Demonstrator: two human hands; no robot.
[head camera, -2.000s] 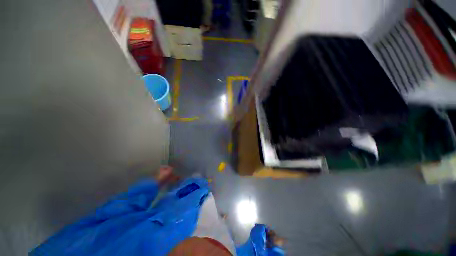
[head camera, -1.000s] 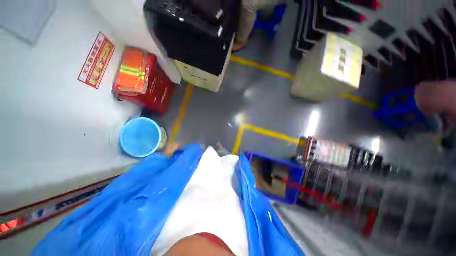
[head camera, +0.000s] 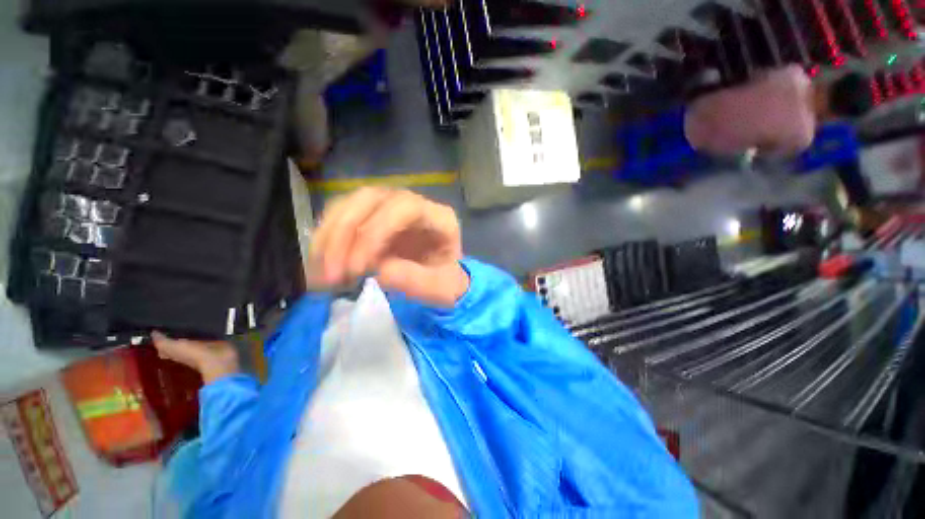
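Observation:
A stack of black compartment trays stands at the left. The top tray has shiny clear pieces in its left cells, and the larger cells beside them look dark. My left hand is at the tray's near edge, fingertips touching it; whether it grips the edge is hidden. My right hand is raised in front of my chest, right of the tray, blurred, with fingers curled and the thumb below. I cannot tell whether a small thing is in it.
A red box with an orange item is at the lower left. A pale labelled box stands on the floor ahead. Wire rack rods fill the right. Shelves with red lights are at the upper right. A person's head is near blue stools.
The view has turned left towards the black trays. Both hands have come up into clear view, the left at the tray edge, the right before my chest. The blue bin has left view.

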